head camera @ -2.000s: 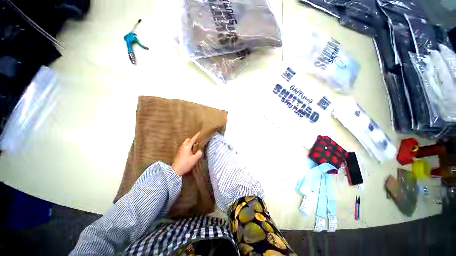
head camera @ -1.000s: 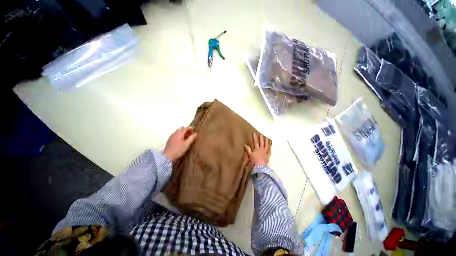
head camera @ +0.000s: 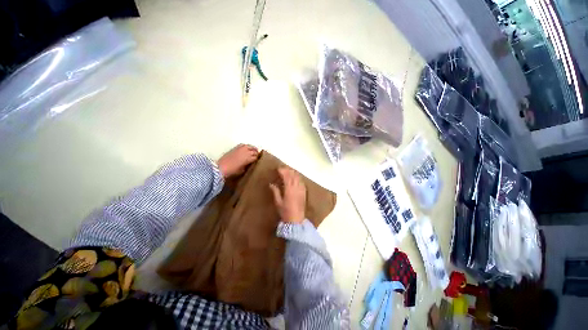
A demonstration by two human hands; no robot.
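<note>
The brown garment (head camera: 248,238) lies folded on the table in front of me, its near part spread towards my body. My left hand (head camera: 238,160) is at its far left corner, with the fingertips on or around the edge; the fingers are partly hidden. My right hand (head camera: 290,195) lies on the upper middle of the garment with its fingers slightly apart, not visibly gripping it. A printed white bag (head camera: 385,209) lies flat to the right. Bagged taupe-brown garments (head camera: 361,100) lie beyond the brown garment.
A teal air blow gun (head camera: 253,60) with a pale hose is at the far side. Clear plastic bags (head camera: 71,71) lie at left. Bagged dark garments (head camera: 474,213), a red-black checked pouch (head camera: 400,267), pale blue strips (head camera: 380,298) and a red tape dispenser (head camera: 455,282) are at right.
My left hand has moved up to the garment's far corner. My right hand has moved left from its right edge onto its upper middle. The garment's near part is spread wider.
</note>
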